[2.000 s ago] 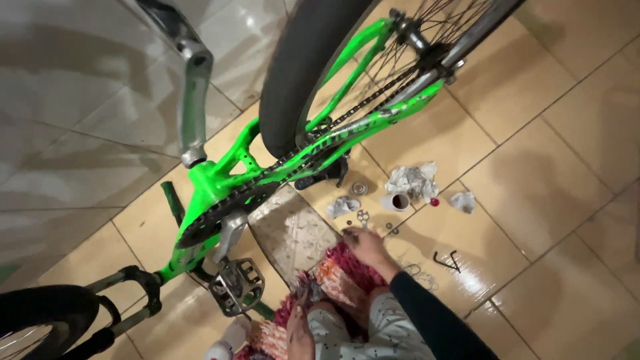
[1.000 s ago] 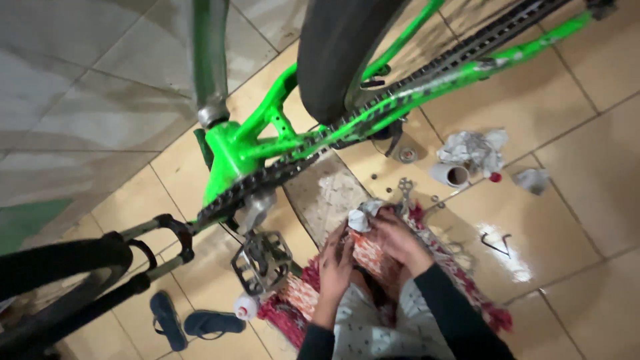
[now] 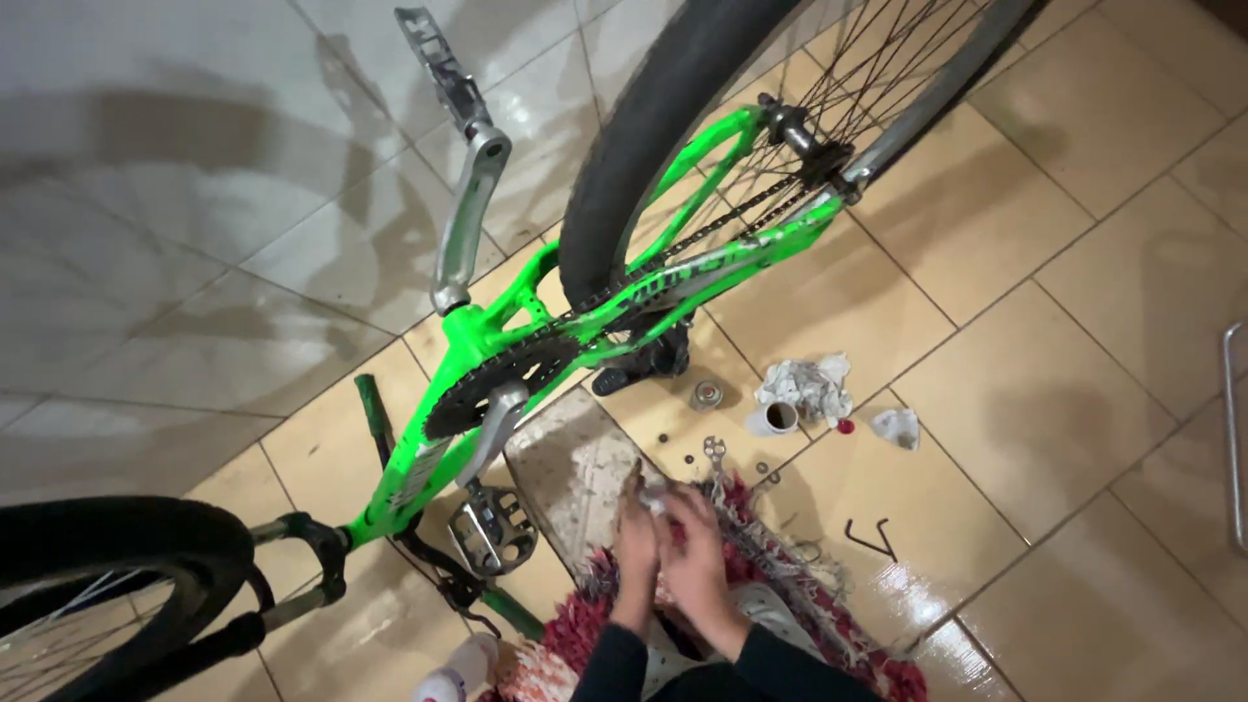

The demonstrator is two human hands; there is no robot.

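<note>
My left hand point(image 3: 638, 531) and my right hand point(image 3: 692, 536) meet above the shaggy red and white rug point(image 3: 575, 624). A small whitish crumpled piece, paper or cloth point(image 3: 653, 499), shows between the fingers; my right hand closes around it, and the left fingers press against it. What lies under the fingers is hidden. Just left of my hands hangs a metal platform pedal point(image 3: 493, 531) on the silver crank arm point(image 3: 499, 424) of an upside-down green bicycle frame point(image 3: 414, 468). Its black chainring point(image 3: 468, 395) carries the chain.
A stained slab point(image 3: 575, 468) lies before my hands. Beyond it are a spray can point(image 3: 707, 394), a cup with dark contents point(image 3: 780, 417), crumpled paper point(image 3: 809, 385), a red cap point(image 3: 845, 426), a multi-hole wrench point(image 3: 715, 448) and hex keys point(image 3: 873, 538). A white bottle point(image 3: 458, 673) stands at lower left.
My right hand was reaching over the floor near the small parts two seconds ago; it has come back to my left hand. The whitish piece shows at my hands since one second ago.
</note>
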